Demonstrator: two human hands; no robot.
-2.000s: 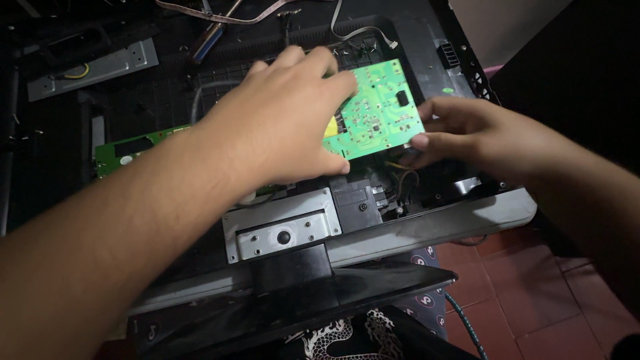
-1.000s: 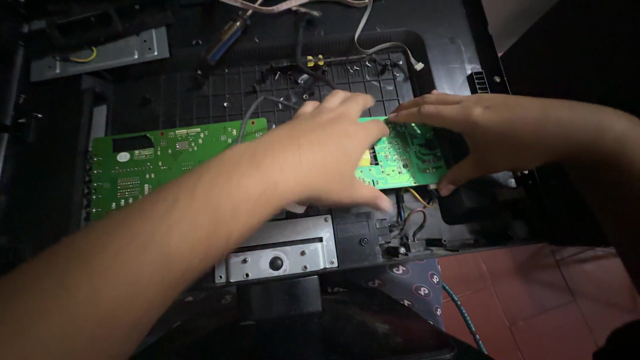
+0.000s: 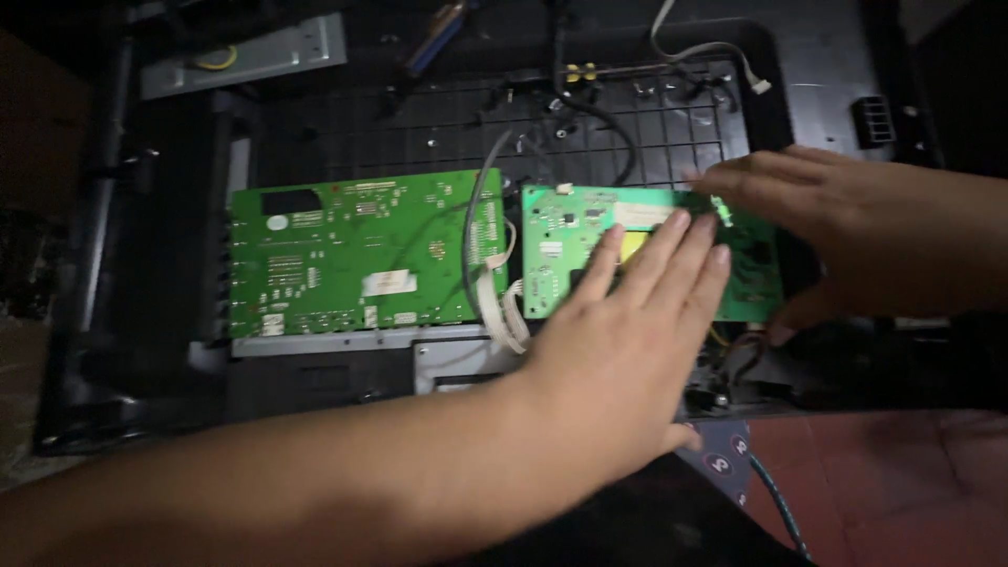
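Observation:
My left hand (image 3: 630, 346) lies with spread fingers flat over the middle of a light green circuit board (image 3: 551, 260), which has a yellow part near its centre. At the board's right end is my right hand (image 3: 850, 220), its fingers along the top corner and the thumb near the lower corner. Left of it, a larger darker green circuit board (image 3: 354, 260) rests in the black plastic housing (image 3: 331, 142). White ribbon cables (image 3: 492, 311) run between the two boards, and a dark cable (image 3: 475, 213) crosses the larger board's right edge.
A metal plate (image 3: 276, 59) with a yellow wire lies at the upper left. Near the top are a blue-handled tool (image 3: 435, 35), a black cable (image 3: 610, 122) and a white cable with a connector (image 3: 760, 84). Coloured wires (image 3: 740, 358) hang below the right board. Red tiles (image 3: 858, 488) show beneath.
The light green board, held raised and tilted two seconds ago, now lies lower, beside the larger board. My left hand has gone from its upper edge to flat on its face. The view has moved closer.

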